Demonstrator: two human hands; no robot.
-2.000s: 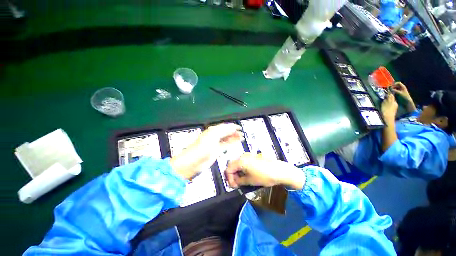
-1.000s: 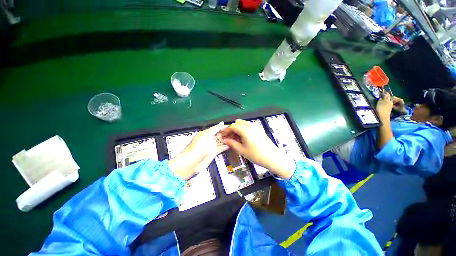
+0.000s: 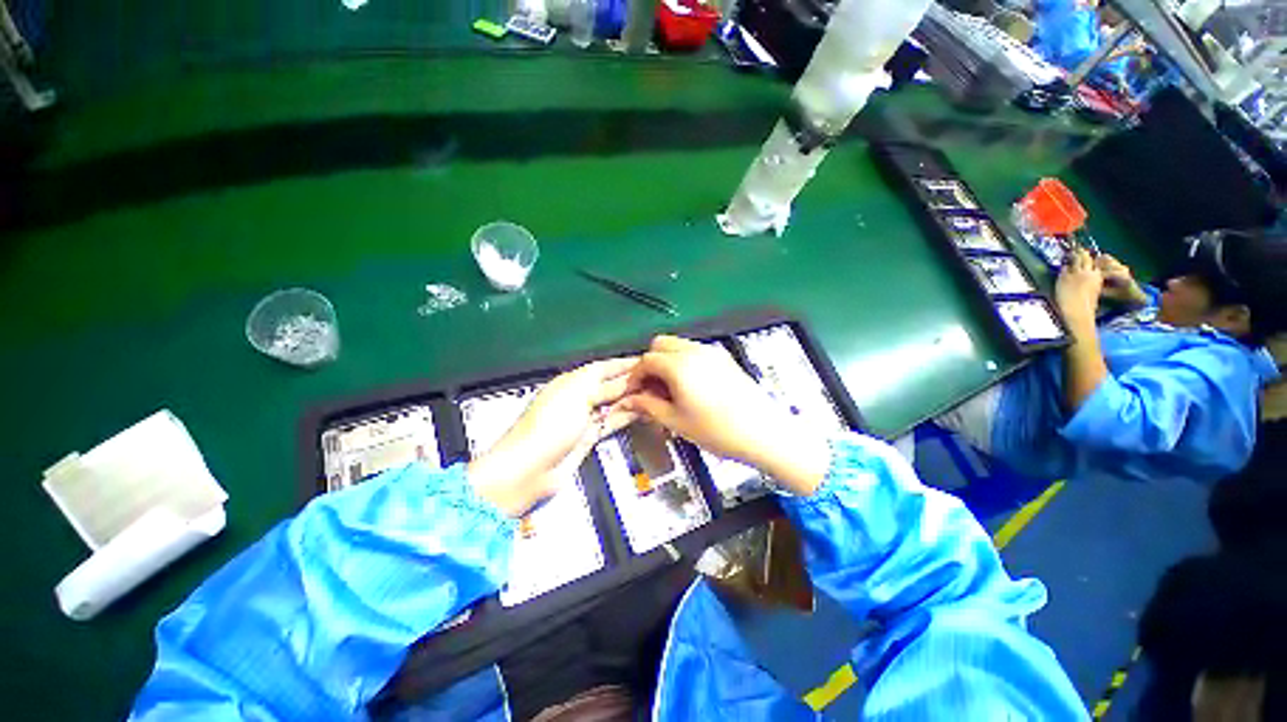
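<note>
A black foam tray (image 3: 617,560) lies in front of me with five slots, each holding a bright silvery phone assembly. The middle phone assembly (image 3: 652,497) shows a dark patch and a small orange spot. My left hand (image 3: 555,423) is palm up over the tray, its fingers partly curled. My right hand (image 3: 706,404) is above the middle slots, its fingertips meeting the left hand's fingers. Anything small between the fingers is too small to make out. Dark tweezers (image 3: 627,292) lie beyond the tray.
Two clear cups (image 3: 294,329) with whitish contents and a small pile of pieces (image 3: 442,298) lie beyond the tray. A white folded sheet (image 3: 136,497) lies at left. A plastic-wrapped post (image 3: 807,127) stands behind. At right are another tray (image 3: 974,244), a person (image 3: 1171,388) and an orange-red container (image 3: 1056,207).
My right hand has moved up from the middle slot to meet my left hand, uncovering the middle phone assembly. The view has shifted slightly. The neighbouring person's hands have moved a little.
</note>
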